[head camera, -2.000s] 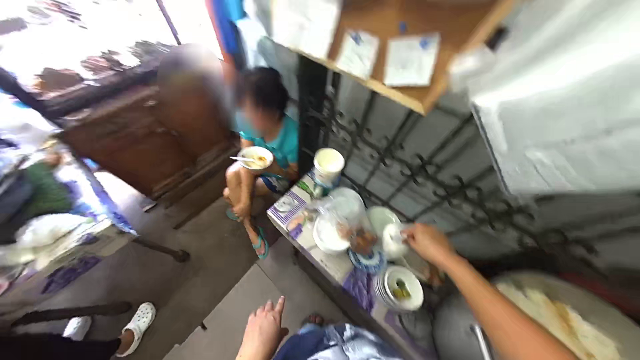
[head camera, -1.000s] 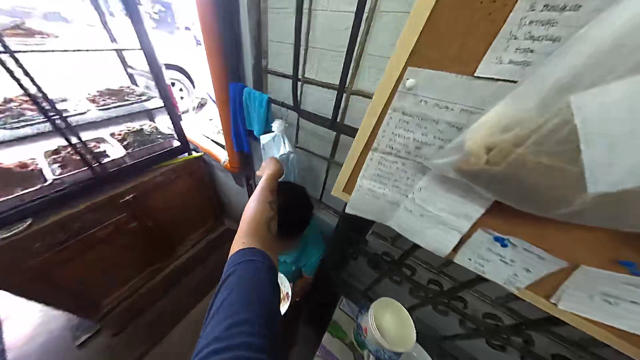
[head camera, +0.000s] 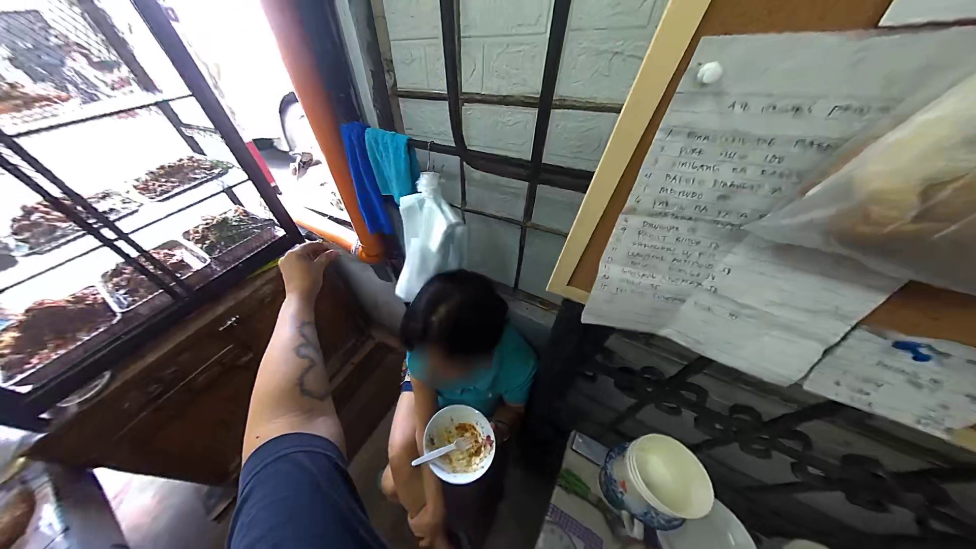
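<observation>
My left hand is stretched out at the left, by the corner of the display case and left of the orange pipe. Its fingers are bent; whether they hold anything small is hidden. White plastic bags hang from a hook on the window bars, right of the hand. Blue cloths hang beside them. Below, a seated person in a teal shirt has a white bowl of food with a white plastic fork in it. My right hand is out of view.
Trays of cooked food stand in the barred case above a brown wooden cabinet. A corkboard with handwritten sheets and a filled clear bag is at the right. Stacked tubs stand on a table at lower right.
My left hand was at the hanging white bags one second ago and has moved left, away from them. My right hand, over the bowls on the table two seconds ago, has left view. The view has swung.
</observation>
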